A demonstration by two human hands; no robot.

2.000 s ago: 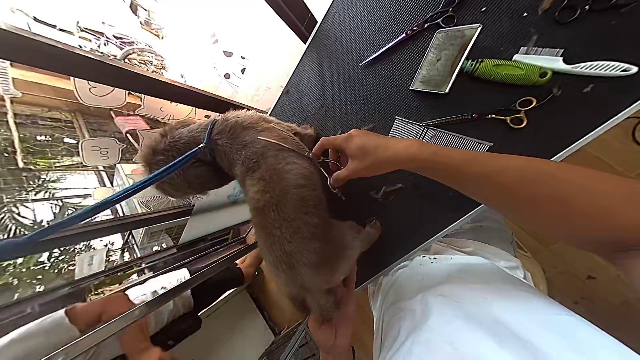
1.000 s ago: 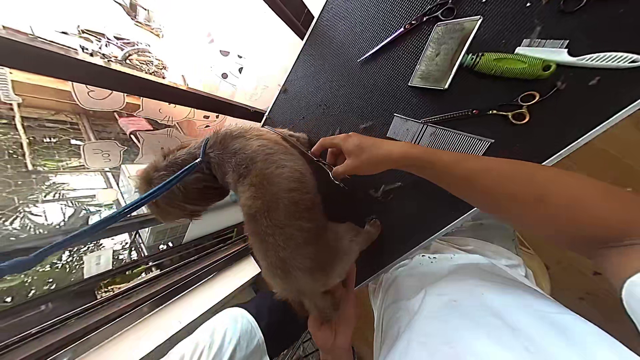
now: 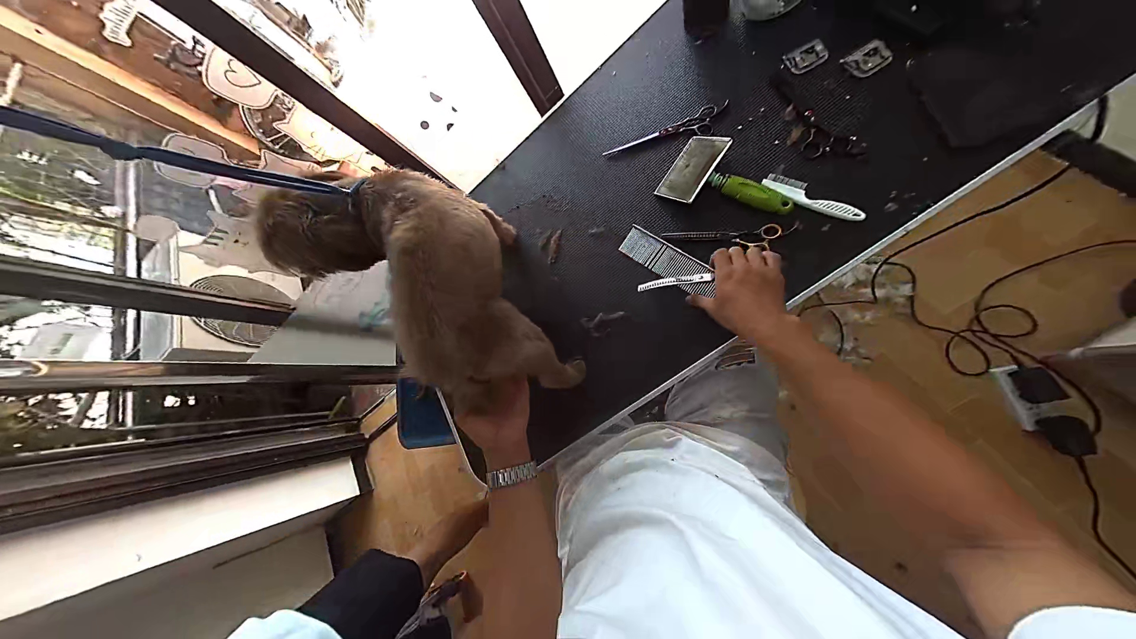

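A brown short-coated dog (image 3: pixel 444 275) stands at the window side of a black grooming table (image 3: pixel 612 355), a blue leash (image 3: pixel 222 176) around its neck. My left hand (image 3: pixel 499 417), with a metal watch on the wrist, is under the dog's rear end and touches it. My right hand (image 3: pixel 750 288) is over the near edge of the table, its fingers on thinning shears (image 3: pixel 674 282) whose toothed blade lies across a metal comb (image 3: pixel 661 253). The fingers hide the shears' handles. Just beyond that hand lies another pair of shears (image 3: pixel 710 235) with gold-coloured finger rings.
Farther back lie a slicker brush (image 3: pixel 754 193) with a green handle, a white comb (image 3: pixel 830 207), scissors (image 3: pixel 666 131), dark scissors (image 3: pixel 821 142) and two metal clipper blades (image 3: pixel 806 57) (image 3: pixel 867 59). Cords and a power strip (image 3: pixel 1034 395) are on the floor. Another person's dark sleeve (image 3: pixel 368 595) shows below left.
My right hand has moved from the dog's back to the comb and shears on the table. My left hand remains at the dog's rear. The view has shifted.
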